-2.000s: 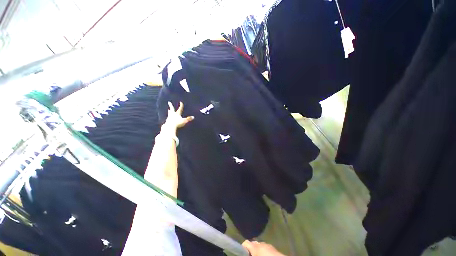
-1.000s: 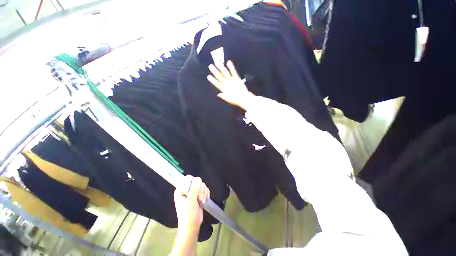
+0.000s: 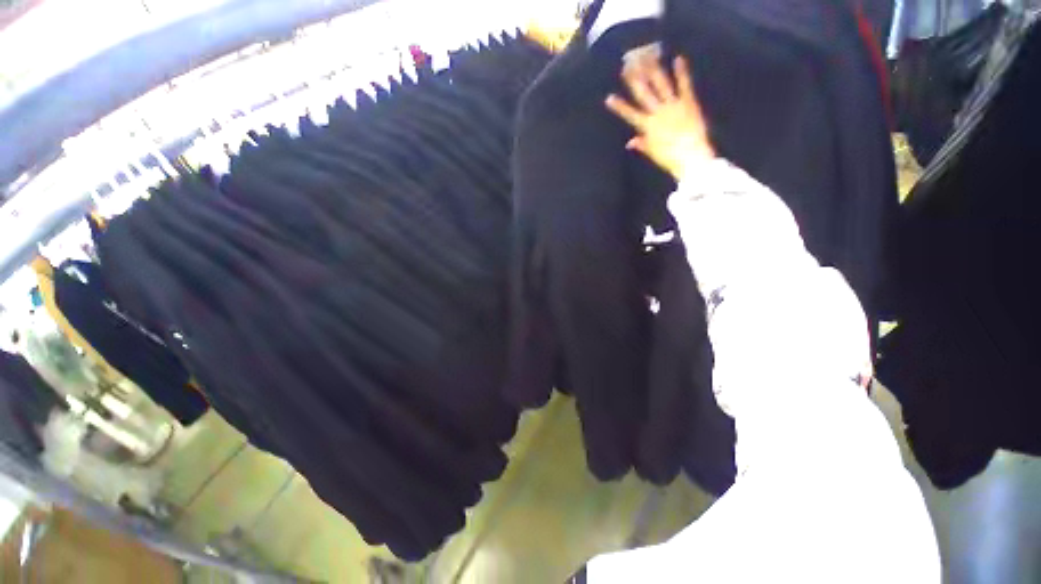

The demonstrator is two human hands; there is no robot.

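Observation:
A black coat (image 3: 594, 228) hangs in front of me at the end of a packed row of black coats (image 3: 343, 262). My right hand (image 3: 666, 120) lies flat on the coat's upper front, fingers spread, just below its collar and holding nothing. A pale label (image 3: 643, 54) shows at the neck by my fingertips. White toggle cords (image 3: 658, 237) show beside my forearm, which hides part of the coat front. My left hand is out of the picture.
The coats hang from a rail along the upper left. More dark garments (image 3: 982, 251) hang on the right. Yellow-edged dark pieces (image 3: 103, 331) hang at the left. Green-grey floor (image 3: 537, 502) shows below. A brown box-like thing (image 3: 91, 553) is at the bottom left.
My left hand first touched the coat, then gripped the grey pole, and is now gone from view with the pole. My right hand moved from the pole to the coat. The view has moved closer.

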